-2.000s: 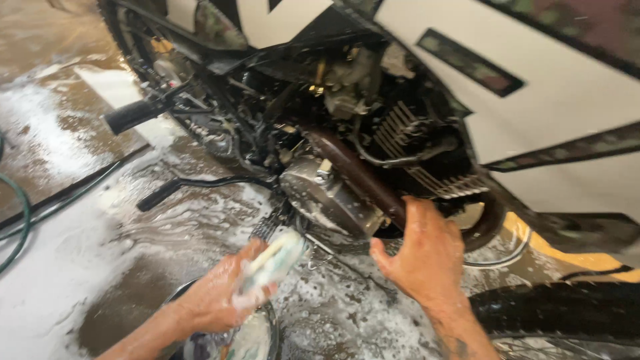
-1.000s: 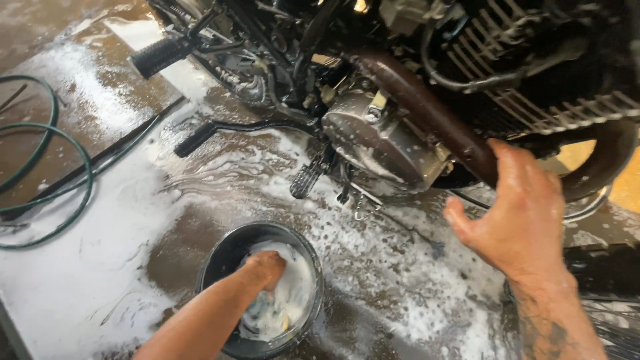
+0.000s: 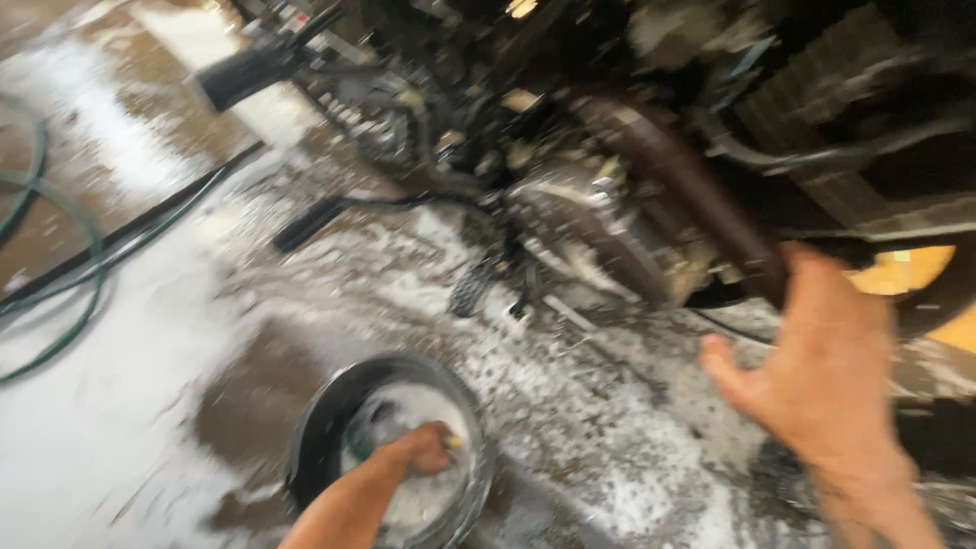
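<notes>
My left hand (image 3: 427, 450) is in the soapy water (image 3: 408, 496) of a black bucket (image 3: 305, 435), with a bit of something yellowish at its fingertips; the fingers are partly hidden and blurred, so its hold is unclear. On the right, my right hand (image 3: 823, 358) rests against the brown exhaust pipe (image 3: 686, 183) of a motorcycle, fingers behind the pipe and thumb apart from it. Left of the pipe is the round metal engine cover (image 3: 579, 229), wet and spotted with foam.
A black foot lever (image 3: 313, 221) and a rubber footpeg (image 3: 244, 76) jut out from the motorcycle above the bucket. A ridged pedal (image 3: 473, 288) sits below the engine. Green hose (image 3: 95, 282) loops over the foamy, wet floor (image 3: 137, 396) at the left.
My left hand, which held a foamy sponge-like thing near the engine two seconds ago, has gone down into the bucket. My right hand remains at the exhaust pipe. The view has shifted.
</notes>
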